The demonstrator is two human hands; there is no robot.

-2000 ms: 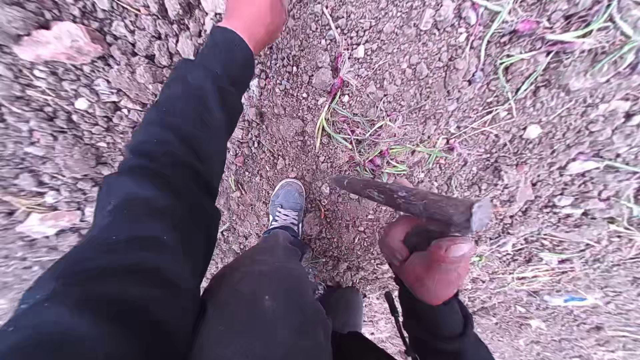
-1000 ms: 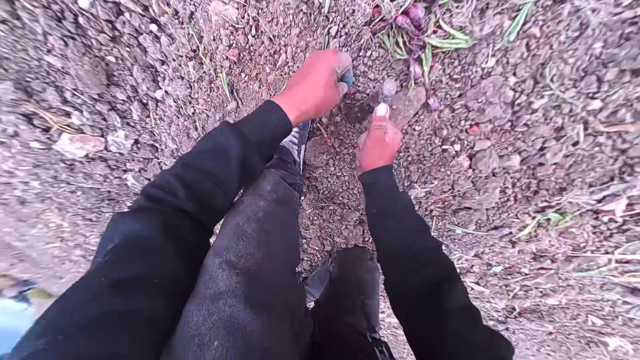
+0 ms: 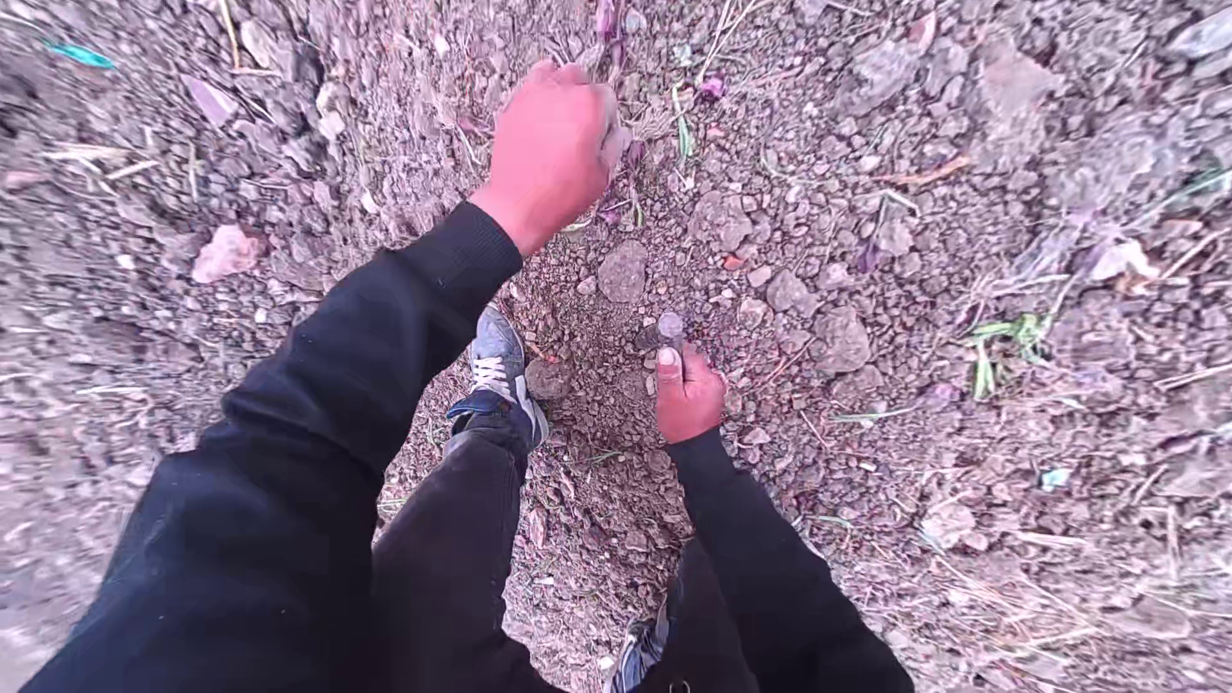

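My left hand [image 3: 553, 149] is curled near the top centre, over the soil beside purple plant stems [image 3: 608, 24]. Its fingertips are turned away, so whether they grip a stem is hidden. Lower and to the right, my right hand [image 3: 689, 393] is closed around the wooden handle of a hand tool [image 3: 670, 325]. The handle's round end points up at the camera, with the thumb near it. The tool's far end is not clearly visible. Green and purple plant scraps [image 3: 683, 130] lie on the ground right of my left hand.
Loose, stony soil surrounds my feet, with a grey shoe [image 3: 500, 361] left of centre. A pinkish stone [image 3: 228, 253] lies at left. Flat clods [image 3: 839, 339], green leaves [image 3: 1011, 337] and dry stalks [image 3: 1054, 539] are scattered at right.
My hands were close together one second ago; now the left is farther forward, apart from the right. The tool handle, seen side-on two seconds ago, now appears end-on. The view has shifted.
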